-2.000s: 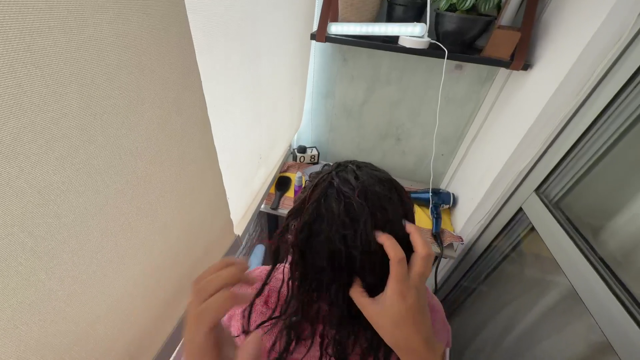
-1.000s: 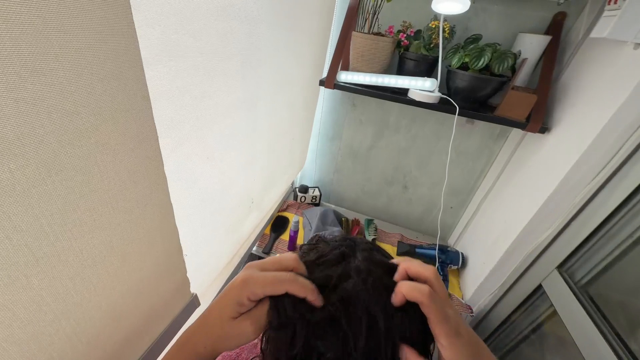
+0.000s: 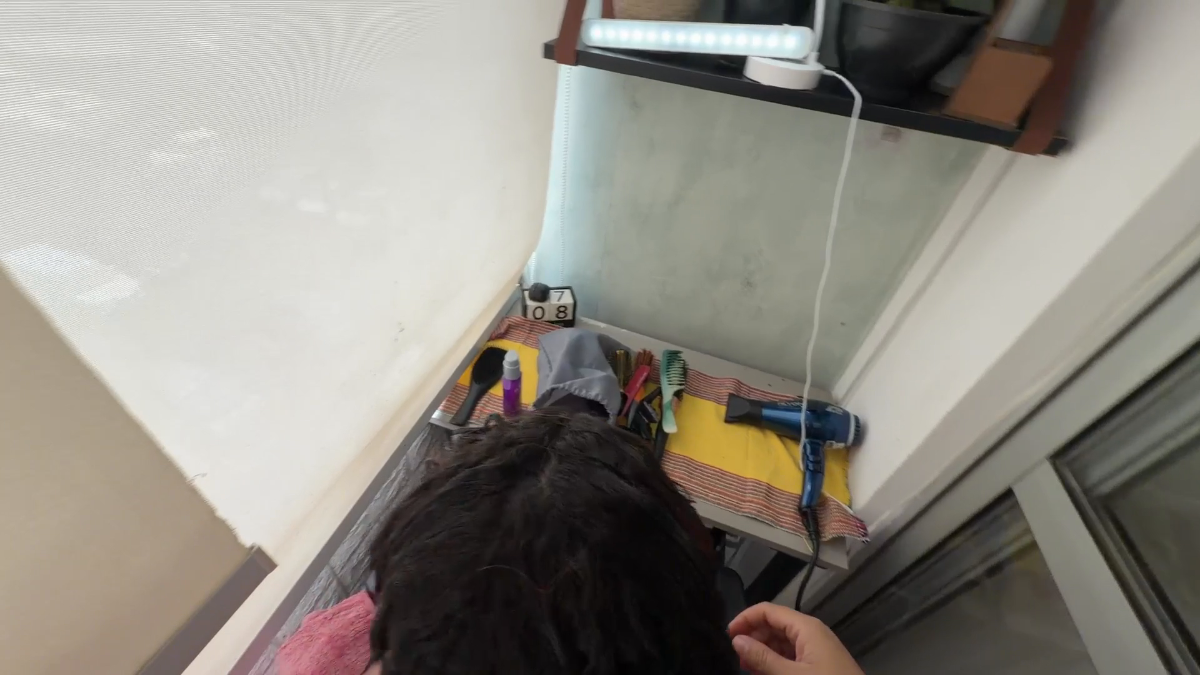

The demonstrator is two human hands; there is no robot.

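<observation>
The dark-haired head of a seated person (image 3: pixel 548 553) fills the lower middle, seen from above and behind. At its right side, at the bottom edge, my right hand (image 3: pixel 787 639) has curled fingers, with its thumb a little apart from them. Nothing shows in its grasp, and its fingertips are close beside the hair. My left hand is out of view. A pink towel (image 3: pixel 330 637) shows at the lower left of the head.
On a striped cloth (image 3: pixel 717 441) over a table lie a black paddle brush (image 3: pixel 483 380), purple bottle (image 3: pixel 512 384), grey cap (image 3: pixel 577 366), green comb (image 3: pixel 672 389) and blue hair dryer (image 3: pixel 811 427). Above hangs a shelf (image 3: pixel 656 70) with a lamp (image 3: pixel 698 37). A sliding door frame (image 3: pixel 1087 534) stands right.
Both hands were at the hair one second ago; now my left hand is out of view and my right hand is low beside the head. The view has shifted.
</observation>
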